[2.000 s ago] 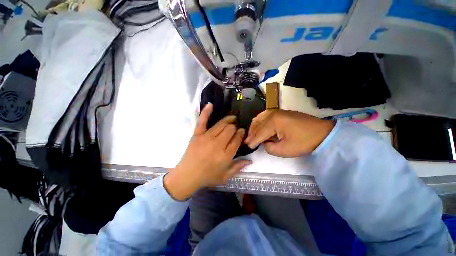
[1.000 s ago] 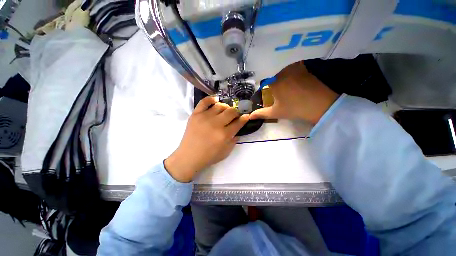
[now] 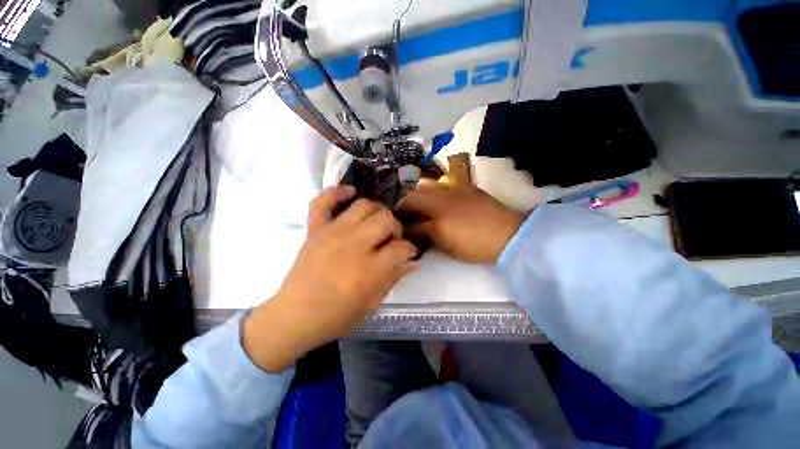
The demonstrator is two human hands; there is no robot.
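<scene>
A small black cuff piece (image 3: 353, 178) lies under the presser foot and needle (image 3: 395, 156) of the white and blue sewing machine (image 3: 465, 53). My left hand (image 3: 351, 263) grips its near left part, fingers bent on the cloth. My right hand (image 3: 460, 219) holds its right side close below the needle; the fingertips are partly hidden. A white sleeve panel (image 3: 254, 193) spreads on the table left of the needle. The brown-yellow block (image 3: 459, 167) stands just right of the needle, beyond my right hand.
Black cut pieces (image 3: 566, 136) lie right of the needle, with blue and pink slim items (image 3: 596, 193) nearer. A phone (image 3: 737, 217) lies far right. A bundle of panels (image 3: 140, 175) hangs over the left edge. A grey box with a round grille (image 3: 39, 219) is far left.
My right hand has come back from beside the block to the cuff piece, uncovering the black stack. My left hand stays on the cloth, slightly lower. The camera view has shifted.
</scene>
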